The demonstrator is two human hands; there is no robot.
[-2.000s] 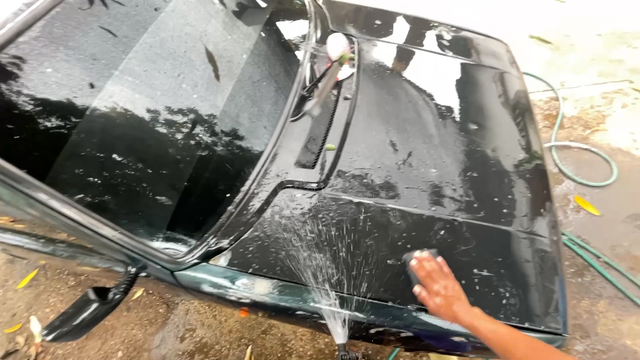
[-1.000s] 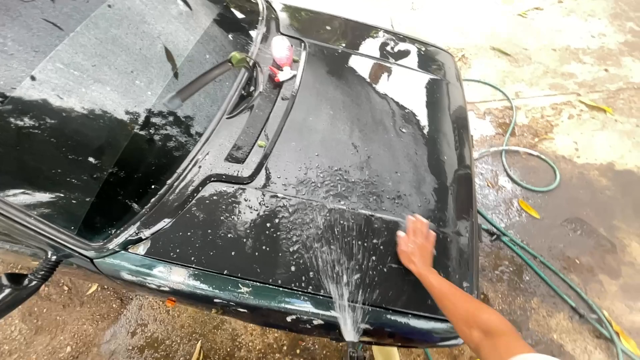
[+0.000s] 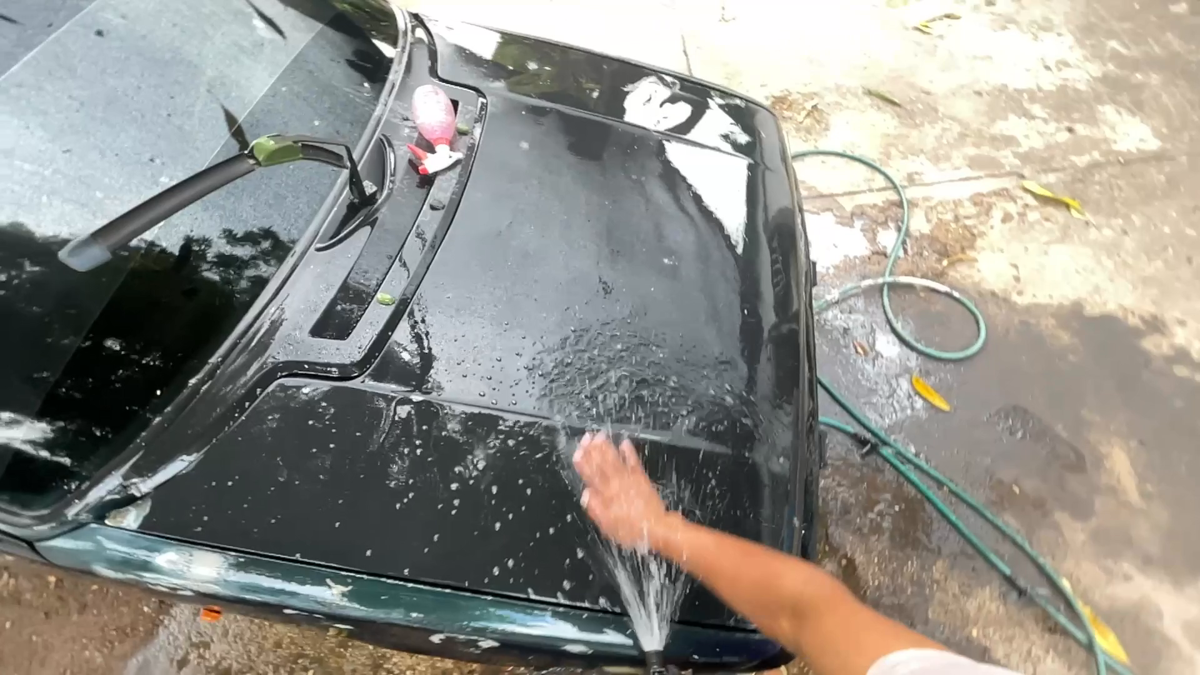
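Observation:
My right hand (image 3: 619,492) is over the near side of the wet black car hood (image 3: 562,272), palm down, its fingers pointing up and left. Whether anything lies under the palm cannot be told. From the bottom edge, a spray nozzle (image 3: 654,661) sends a fan of water up past the hand onto the hood, where ripples and drops spread. My left hand is out of view. A pink spray bottle with a red and white trigger head (image 3: 434,127) lies near the base of the windshield (image 3: 178,141).
A windshield wiper (image 3: 178,202) stands raised off the glass. Beyond the hood's right edge, a green garden hose (image 3: 966,497) loops over wet concrete (image 3: 1078,394) with fallen yellow leaves (image 3: 930,393). The dark green fender (image 3: 309,586) runs along the near side.
My right hand has moved left across the hood since one second ago, toward the windshield. The water now passes by the hand. The view has shifted toward the front of the car.

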